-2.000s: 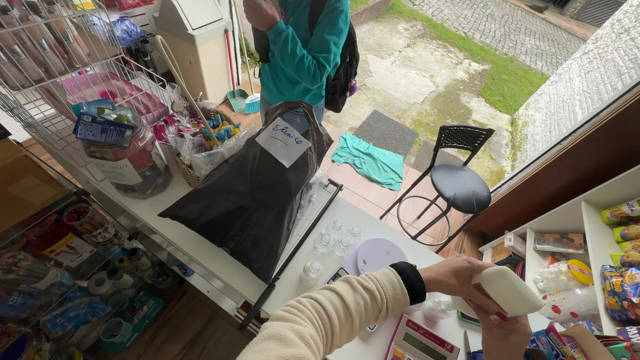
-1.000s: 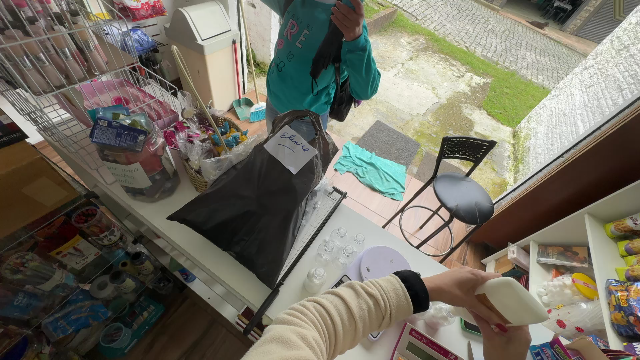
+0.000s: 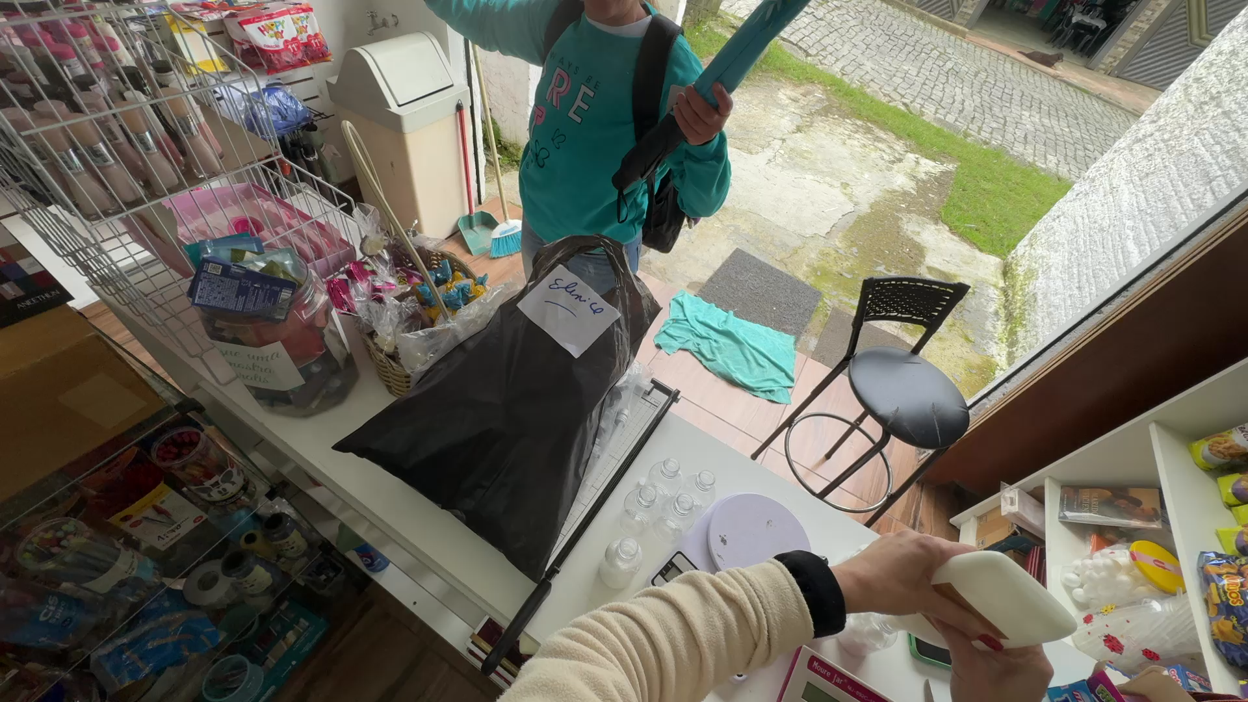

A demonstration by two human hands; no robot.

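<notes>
My left hand (image 3: pixel 892 577), in a cream fleece sleeve with a black cuff, grips the near side of a white container (image 3: pixel 1009 597) with a brown patch. My right hand (image 3: pixel 996 665) holds the same container from below; its fingers are partly hidden. Left of my hands, a lilac kitchen scale (image 3: pixel 756 531) stands on the white counter beside several small clear bottles (image 3: pixel 621 563). A pink-edged device (image 3: pixel 829 680) lies below my left wrist. Further left, a black plastic bag (image 3: pixel 487 400) with a handwritten paper note leans over a paper trimmer (image 3: pixel 609 468).
Across the counter a person in a teal sweatshirt (image 3: pixel 585 136) holds a long teal and black item (image 3: pixel 726 73). A black stool (image 3: pixel 907 395) and teal cloth (image 3: pixel 731 346) are on the floor. Wire racks (image 3: pixel 107 185) stand left, stocked white shelves (image 3: pixel 1160 458) right.
The person across the counter has turned to face it, one arm stretched out and the long teal and black item now visible in a hand. My hands still hold the white container.
</notes>
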